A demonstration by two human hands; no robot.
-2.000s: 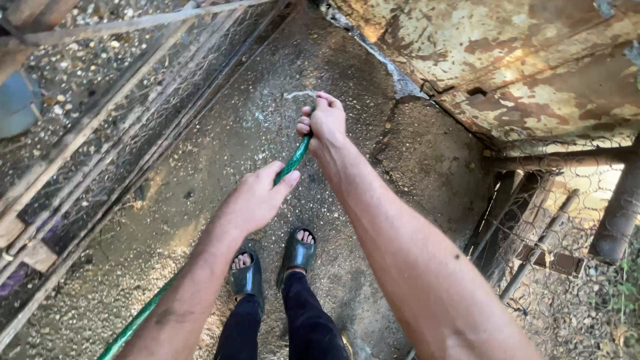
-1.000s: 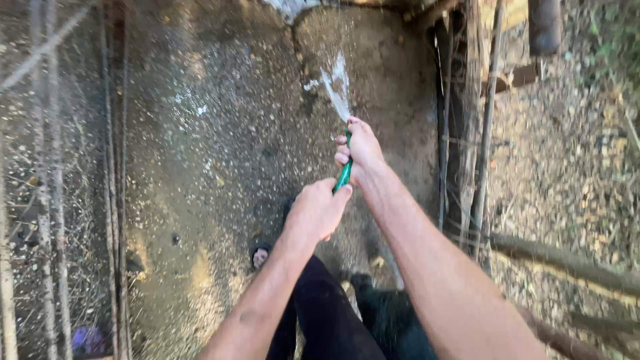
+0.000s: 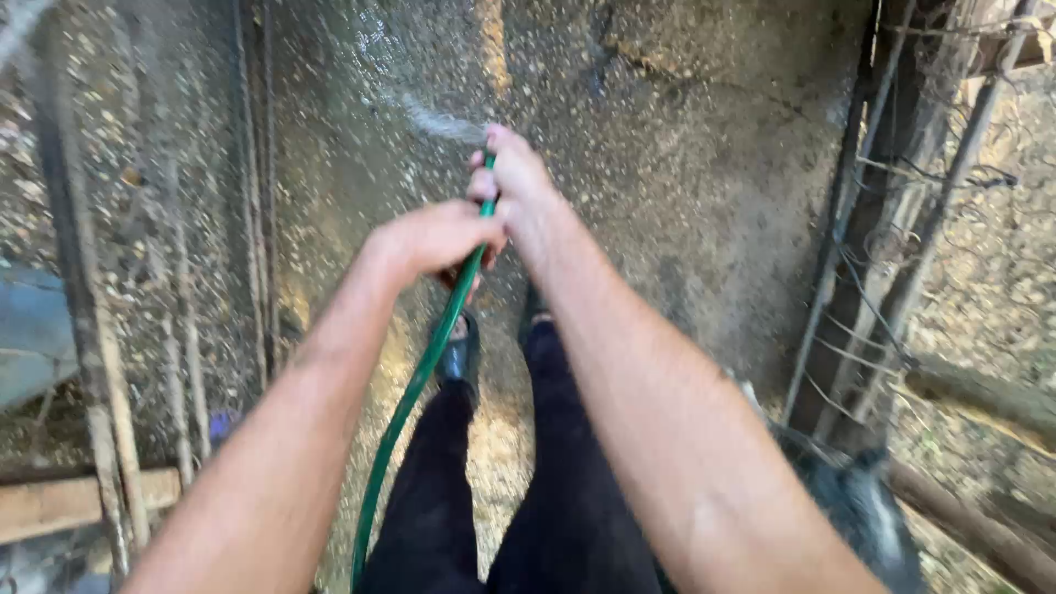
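Note:
A green garden hose [image 3: 418, 375] runs up from the lower edge, left of my legs, into both hands. My right hand [image 3: 510, 169] grips it near its open end, with the thumb at the mouth. Water [image 3: 445, 124] sprays from there toward the upper left, over the wet, pebbly ground [image 3: 660, 165]. Just below, my left hand [image 3: 445, 239] is around the hose, its fingers partly hidden beneath.
Wooden poles and wire [image 3: 256, 190] line the left side, with a bluish container [image 3: 33, 334] beyond. A wire-and-post fence [image 3: 887, 206] stands at right. A dark, furry animal [image 3: 866, 511] is at lower right, beside my right forearm.
The spray, which pointed up and slightly left a second ago, now goes more sharply left. My hands stay on the hose. The view has shifted.

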